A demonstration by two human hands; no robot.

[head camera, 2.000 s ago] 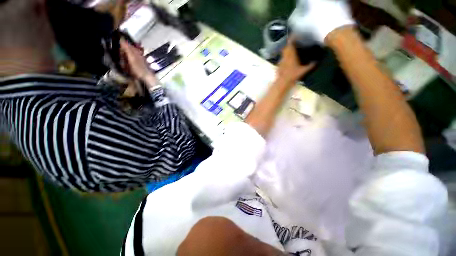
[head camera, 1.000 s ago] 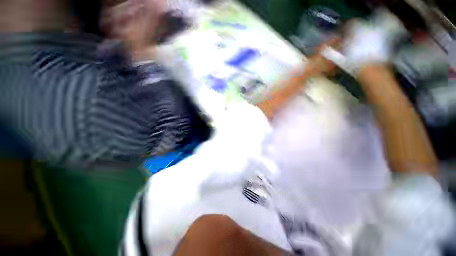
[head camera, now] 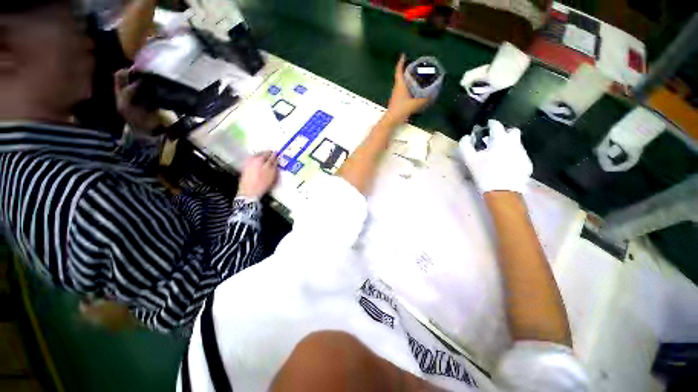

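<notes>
My bare left hand (head camera: 403,98) is wrapped around the lower left side of a bagged product unit (head camera: 425,71). Its dark top with a small white label shows inside the grey-white sleeve, above the green belt. My right hand (head camera: 497,157), in a white knit glove, is at the bench's far edge with its fingers bent down. A small dark and greyish thing (head camera: 481,137) shows at its fingertips; whether the hand grips it is unclear. Open black boxes with raised pale flaps (head camera: 509,67) stand on the belt just beyond, grey-white rims showing in their openings.
A person in striped sleeves (head camera: 115,207) is close at left, one hand (head camera: 259,174) on the printed cardboard (head camera: 229,130). The white bench cover (head camera: 428,230) lies before me. A slanting grey metal post (head camera: 650,210) is at right. Red-and-white cartons (head camera: 562,42) lie beyond the belt (head camera: 337,46).
My hands were close together over the belt and are now apart, the right one nearer the bench edge. The view has steadied and shifted, showing more boxes. The neighbour's hand now rests on the printed cardboard.
</notes>
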